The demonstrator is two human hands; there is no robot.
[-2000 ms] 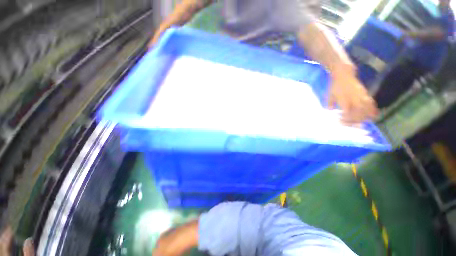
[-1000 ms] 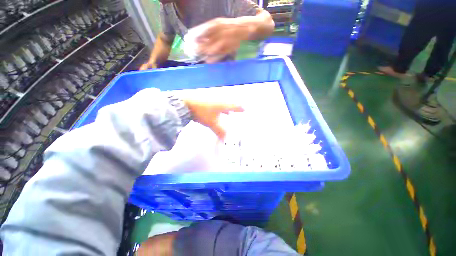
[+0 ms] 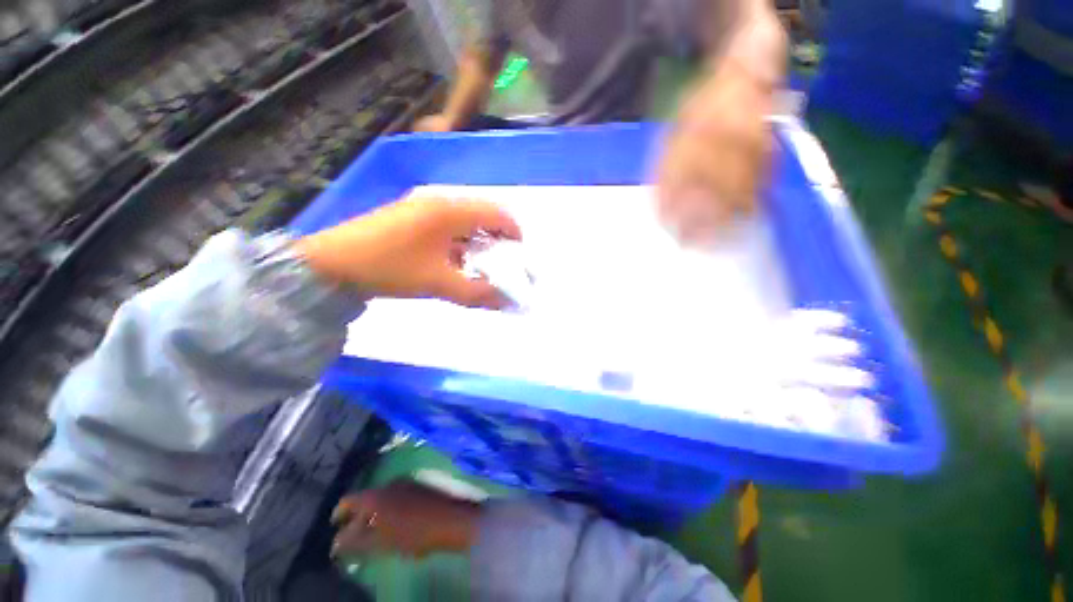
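A blue tote (image 3: 877,300) stands in front of me, with an overexposed bright white area inside. White power adapters (image 3: 830,374) lie in rows at its near right corner. My left hand (image 3: 418,249) reaches over the tote's left side, fingers curled around a small white piece that looks like an adapter (image 3: 504,268), just above the white surface. My right hand (image 3: 406,521) is low, outside the tote's near wall, dark and partly blurred; whether it holds anything cannot be told.
Another person's blurred hand (image 3: 715,159) reaches into the tote's far right part. Rack tiers (image 3: 130,176) with rows of pale units curve along the left. Blue crates (image 3: 900,65) stand at the back right. Yellow-black tape (image 3: 1000,341) marks the green floor at right.
My left hand has lifted a little off the white surface and now shows a white piece in its fingers. The other person's hand has moved from the far rim into the tote. The view has shifted.
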